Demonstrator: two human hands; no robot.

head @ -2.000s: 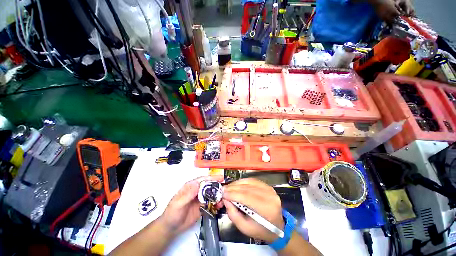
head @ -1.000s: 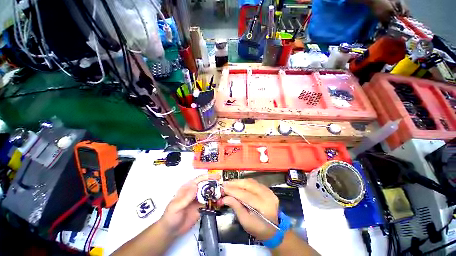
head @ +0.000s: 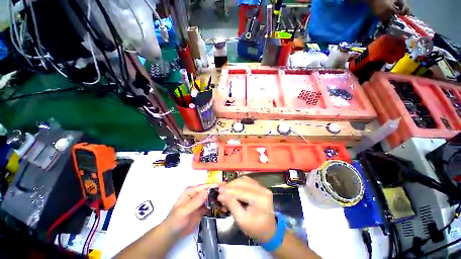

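A small dark watch case or module [head: 212, 198] is held at the fingertips of both hands above the black work mat [head: 289, 208]. My left hand [head: 188, 205] grips it from the left. My right hand [head: 248, 205] has its fingers on the right side of it; whether a tool is in these fingers cannot be told. A thick grey cylinder [head: 209, 238] lies below the hands, pointing away. A small white-grey cover [head: 144, 209] with dark marks lies on the white sheet [head: 132, 230] at left.
A narrow red parts tray [head: 290, 157] lies behind the hands, a larger pinkish tray [head: 298, 114] beyond. A whitish open cylinder [head: 335, 183] stands right, beside a small black square device [head: 293, 176]. An orange multimeter [head: 95, 174] stands left. Another person's blue clothing [head: 337, 23] shows at top.
The held piece has turned from its pale round face showing to a dark edge-on look. My right fingers have closed over it, and the slim tool seen in my right hand earlier no longer shows.
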